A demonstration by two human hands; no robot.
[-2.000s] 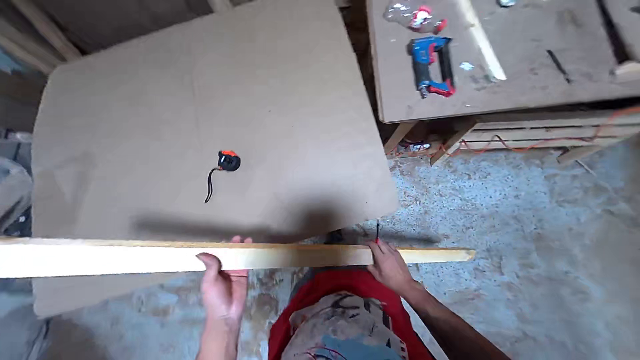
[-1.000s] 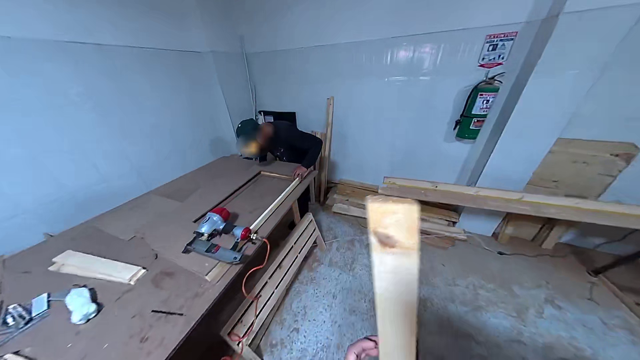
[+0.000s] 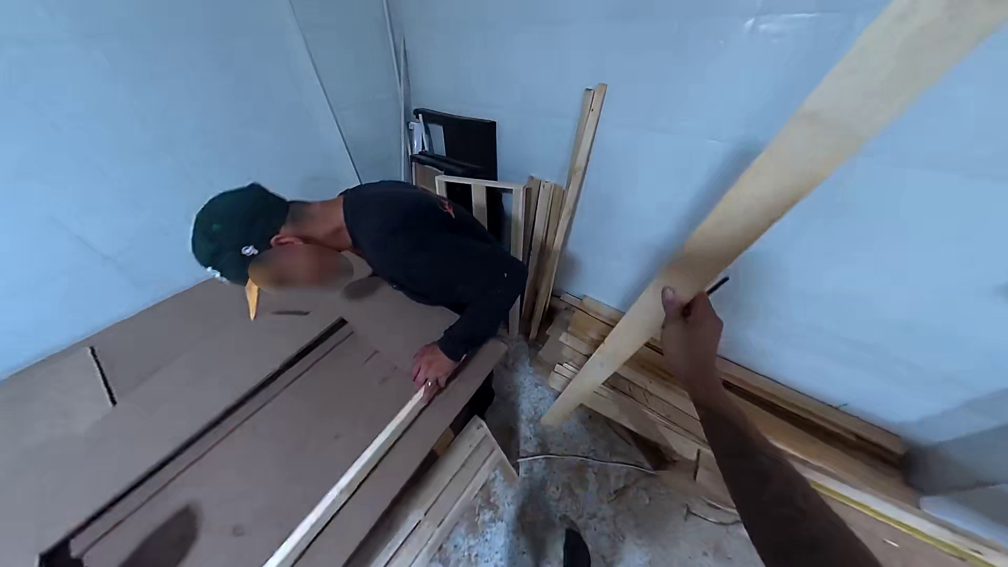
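Observation:
My right hand [image 3: 693, 331] grips a long wooden board [image 3: 756, 189], which slants from the upper right down toward the floor. A thin dark stick-like thing, perhaps a pencil, pokes out beside the fingers of that hand. My left hand is out of the frame. At the left, a person in a dark cap and dark long-sleeved shirt [image 3: 433, 236] bends over the brown-topped workbench [image 3: 315, 425]. One hand of that person [image 3: 433, 366] rests on the end of a narrow wooden strip [image 3: 346, 480] lying along the bench edge.
Stacked planks [image 3: 654, 402] lie on the floor along the wall, and upright wooden strips [image 3: 575, 189] lean near the corner beside a wooden frame. A slatted wooden piece [image 3: 441, 496] stands beside the bench. A thin cable [image 3: 587, 459] crosses the concrete floor [image 3: 528, 504].
The view has swung from a cardboard-covered surface to the corner, now closer to the bending person. The board, held level in both hands at first, now slants in my right hand.

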